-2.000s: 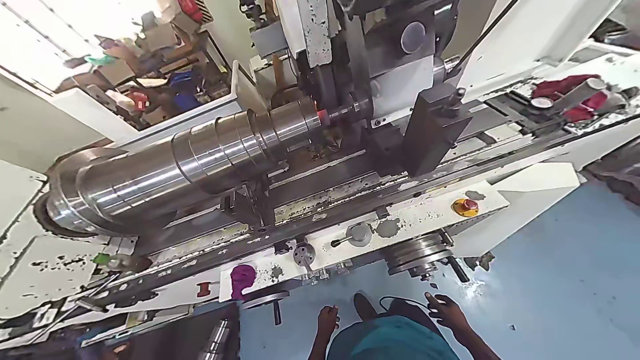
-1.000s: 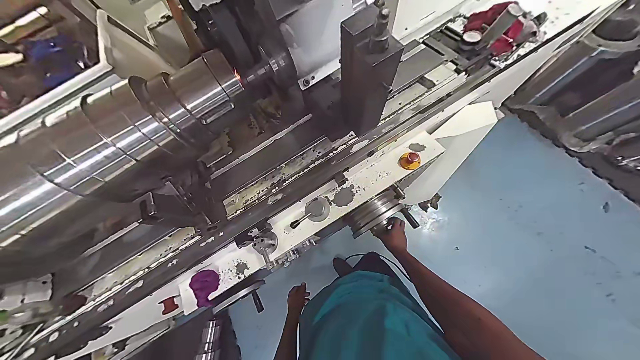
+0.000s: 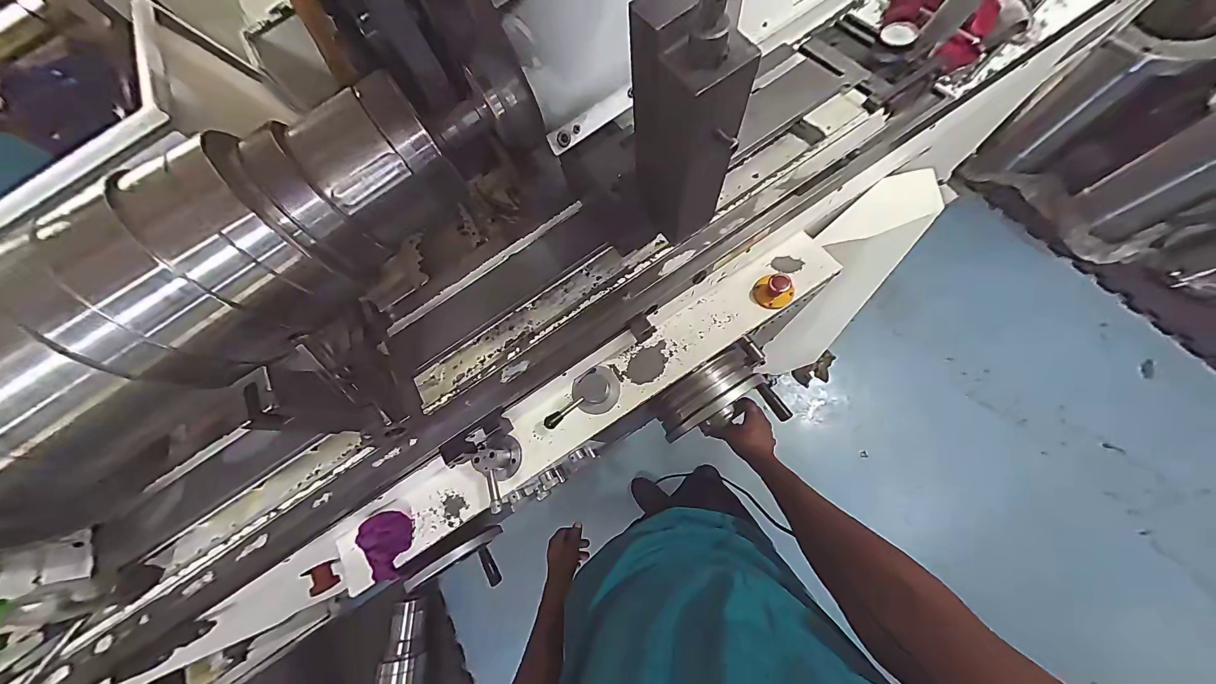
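Note:
My right hand (image 3: 746, 432) is at the hub of a steel handwheel (image 3: 708, 394) on the front of a cylindrical grinding machine, its fingers against the hub and partly hidden there. The wheel's dark crank handle (image 3: 774, 401) sticks out just beyond the hand. My left hand (image 3: 567, 548) hangs low beside my teal shirt, touching nothing, fingers loosely curled. Left of it is a second handwheel (image 3: 454, 559) with a black handle. A large stepped steel shaft (image 3: 209, 247) lies across the machine at the upper left. A small black-tipped lever (image 3: 567, 413) sits on the cream front panel.
A red emergency stop button (image 3: 774, 289) on a yellow base is at the panel's right end. A dark steel block (image 3: 689, 123) stands on the machine table. A purple cloth or patch (image 3: 385, 543) lies at the panel's left. Plastic-covered metal (image 3: 1111, 142) stands at the upper right.
My right hand was off the handwheel two seconds ago; it moved to the hub and remains there. My left hand still hangs low. The view has moved closer to the machine.

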